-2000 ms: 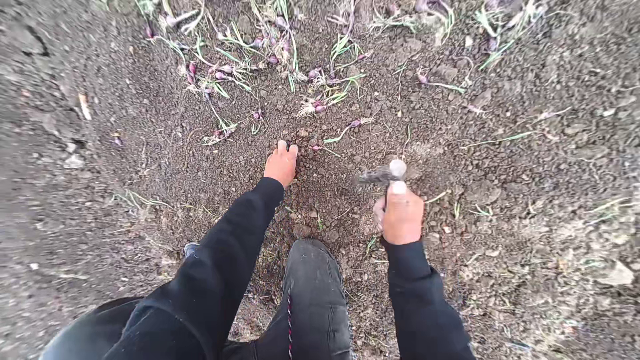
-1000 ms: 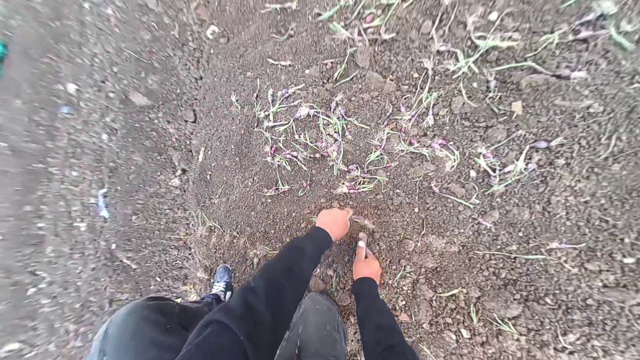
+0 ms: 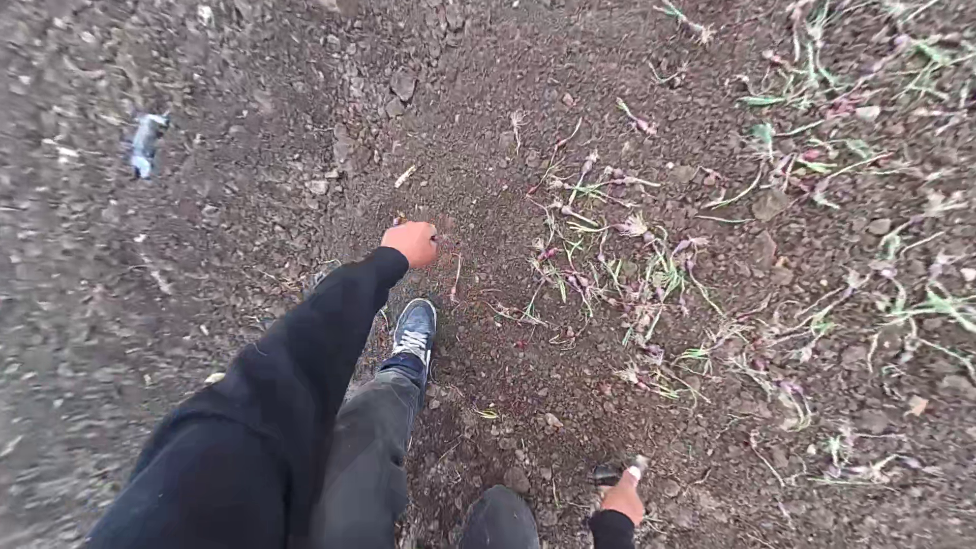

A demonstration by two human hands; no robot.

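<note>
My left hand is curled just above the soil, left of a thin reddish seedling lying on the ground; whether anything is inside its fingers cannot be made out. At the lower right, my right hand grips a small hand tool with a pale handle end and a dark head, near the soil. Right of centre lies a loose spread of onion seedlings with purple bulbs and green leaves, between and beyond the two hands.
My shoe stands on the soil below my left hand, and my knee is at the bottom. More onion seedlings lie scattered along the right. A bluish-grey scrap lies at the upper left, and clods sit near the top.
One second ago my hands were close together at the soil; now they are far apart, the left one farther out to the left. The view has shifted strongly to the left.
</note>
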